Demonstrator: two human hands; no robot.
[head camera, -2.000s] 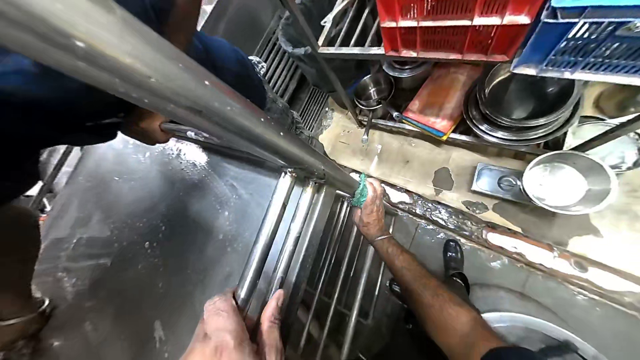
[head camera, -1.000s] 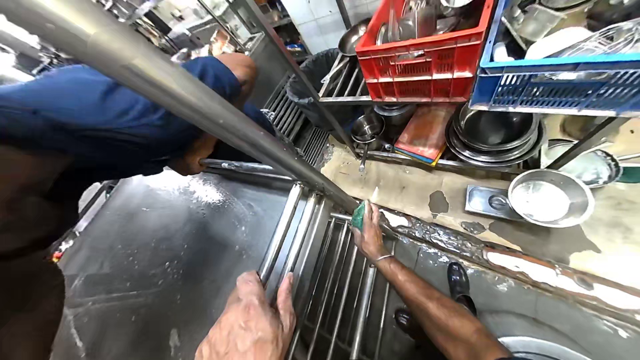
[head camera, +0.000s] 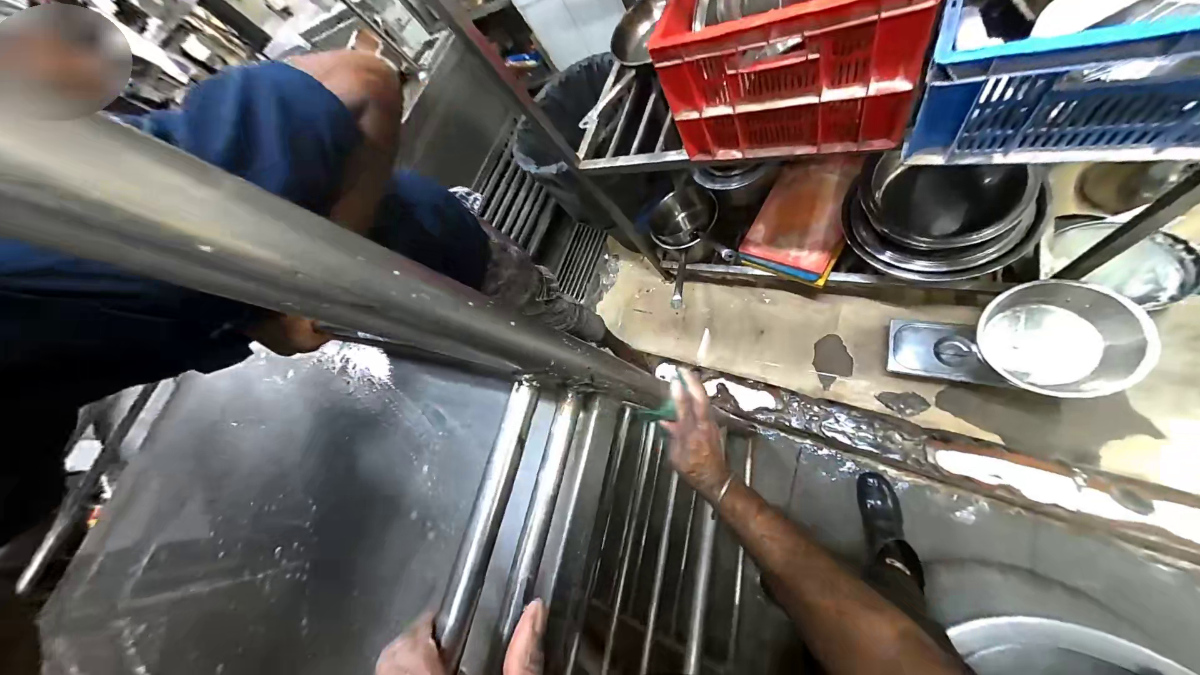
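Note:
My right hand (head camera: 696, 442) holds a green scouring pad (head camera: 664, 411) against the metal rack near the thick steel post (head camera: 422, 281). At the lower edge, my left hand (head camera: 469, 647) is wrapped around a steel tube (head camera: 487, 525) of the rack, its thumb beside a second tube. Thin steel bars (head camera: 661, 553) run below my right wrist. Left of the tubes lies a wet sheet-metal surface (head camera: 281, 506) with white suds near its far edge.
A person in dark blue (head camera: 272, 131) is bent beyond the post. At the upper right are a red crate (head camera: 797, 84), a blue crate (head camera: 1059, 112), stacked steel bowls (head camera: 947, 216) and a steel pot (head camera: 1069, 337) on the wet floor. A round metal vessel (head camera: 1050, 647) stands at lower right.
My left hand has moved down along the tubes since one second ago. My right hand stays near the post with the green pad. The person in blue has shifted.

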